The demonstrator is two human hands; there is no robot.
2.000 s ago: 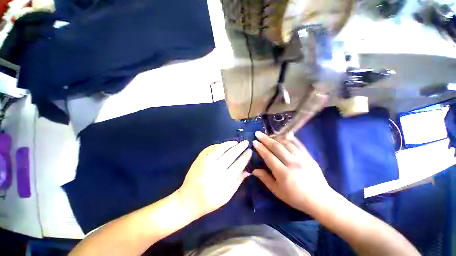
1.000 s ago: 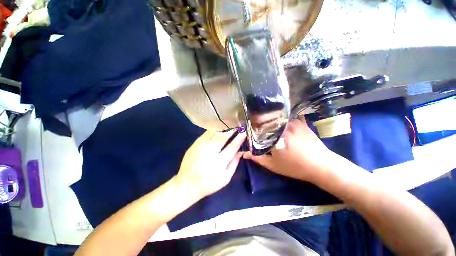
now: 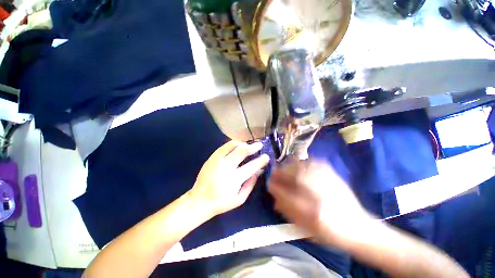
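Note:
A large navy garment panel (image 3: pixel 146 163) lies flat on the white table, reaching under the head of the sewing machine (image 3: pixel 239 103). My left hand (image 3: pixel 222 176) rests on the panel just left of the needle area, fingertips close to the machine's foot. My right hand (image 3: pixel 312 198) is motion-blurred over the panel, right of my left hand; its fingers look bent, and whether they hold anything cannot be told. The chrome guard (image 3: pixel 298 98) largely hides the needle. A small navy piece by my left fingertips is hard to make out.
A rumpled navy heap (image 3: pixel 119 49) with a pale grey piece (image 3: pixel 91 134) lies upper left. A watch (image 3: pixel 304 24) is strapped to the machine head. A cream knob (image 3: pixel 356 132) is right of the needle, a bright display (image 3: pixel 464 132) far right, a purple bar (image 3: pixel 33 201) far left.
My right hand has moved down and back from beside the chrome guard, and its fingers are now blurred. My left hand stays in about the same place. The view has shifted slightly.

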